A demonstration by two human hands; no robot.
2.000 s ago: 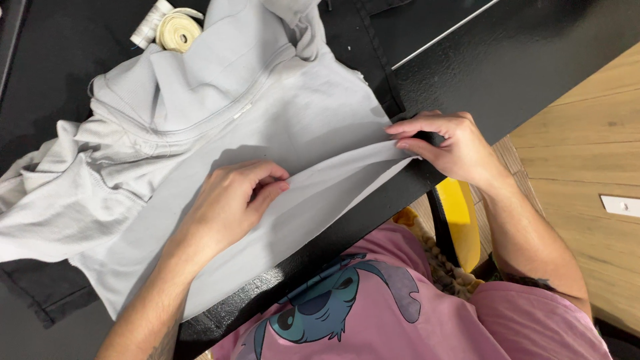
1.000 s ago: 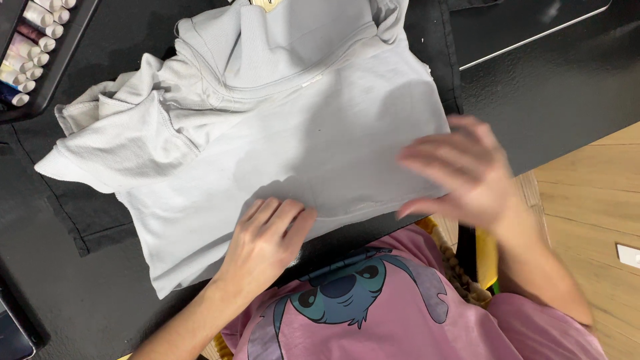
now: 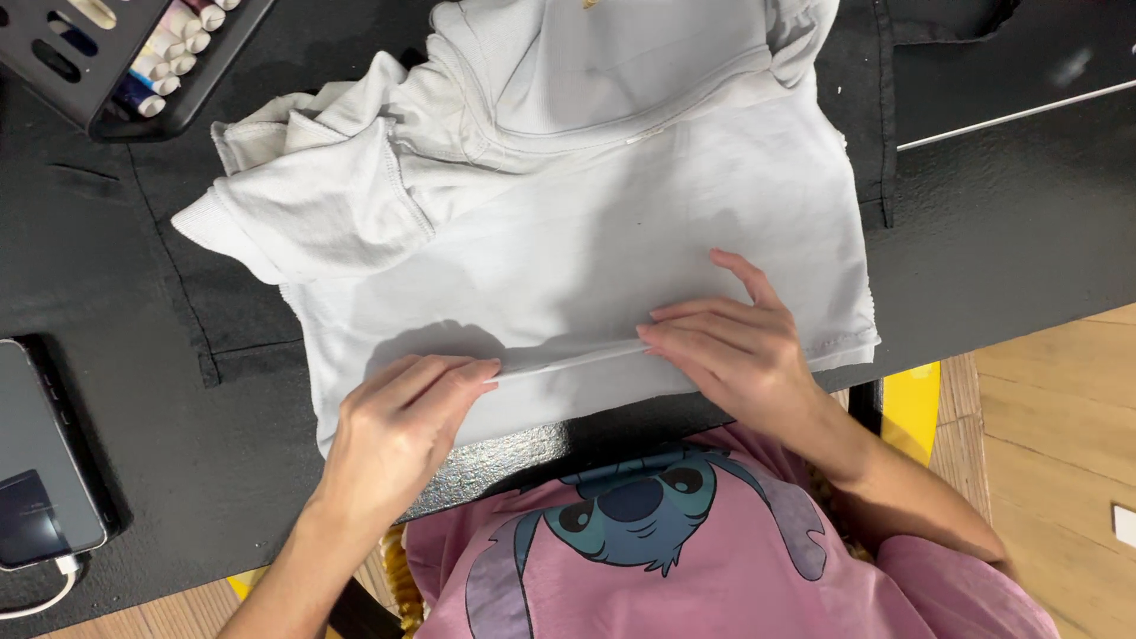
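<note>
A light grey knit garment [image 3: 568, 248] lies over black cloth on a black table, its sleeve and ribbed neckline bunched toward the far side. Near the table's front edge, my left hand [image 3: 399, 426] pinches the near edge of the fabric between thumb and fingers. To its right, my right hand [image 3: 737, 355] pinches the same edge, its index finger lifted and spread. Between both hands the edge stands up as a narrow raised fold. The fingertips of each hand partly cover the fabric they grip.
A black plastic basket [image 3: 204, 98] with several thread spools [image 3: 169, 53] stands at the far left. A smartphone [image 3: 44, 461] with a white cable [image 3: 53, 599] lies at the near left. Black cloth [image 3: 240, 346] spreads under the garment. A yellow curved part [image 3: 911, 408] shows beyond the table's front edge.
My right hand was off the fabric and blurred one second ago; now it pinches the edge, closer to my left hand. The view has shifted left.
</note>
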